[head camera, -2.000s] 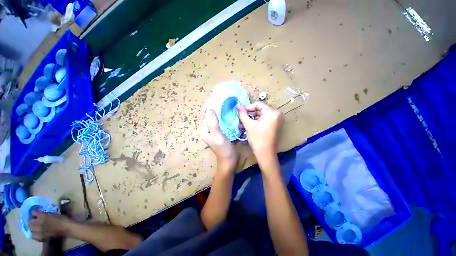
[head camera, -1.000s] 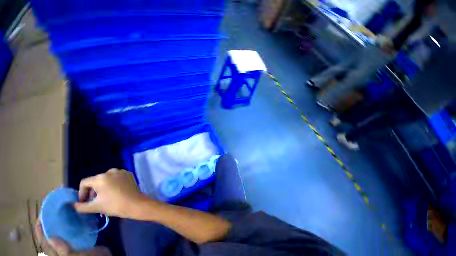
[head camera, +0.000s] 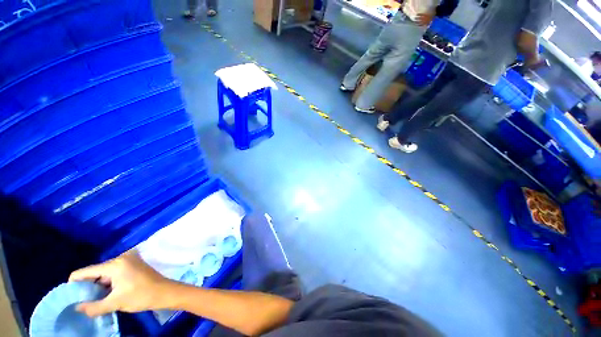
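A pale blue hat-shaped piece (head camera: 49, 311) with a round brim and hollow centre is at the lower left, cut by the bottom edge. My right hand (head camera: 125, 286) pinches its brim, thumb inside the hollow and fingers at the outer side. My left hand is not in view. The blue tray (head camera: 221, 186) lies beside my knee with a white liner (head camera: 198, 227). Several pale blue pieces (head camera: 209, 264) lie in a row along its near side, partly hidden by my right forearm.
Stacked blue totes (head camera: 99, 125) rise at the left. A blue stool (head camera: 245, 118) with a white top stands on the floor beyond. Yellow-black tape (head camera: 369, 150) crosses the floor. Two people stand at benches at the upper right. A bin of brown ring-shaped pieces (head camera: 544, 209) is at the right.
The view has swung right, from the bench to the tray, stool and floor. The hat-shaped piece and my right hand sit lower in the picture. My left hand has left the view.
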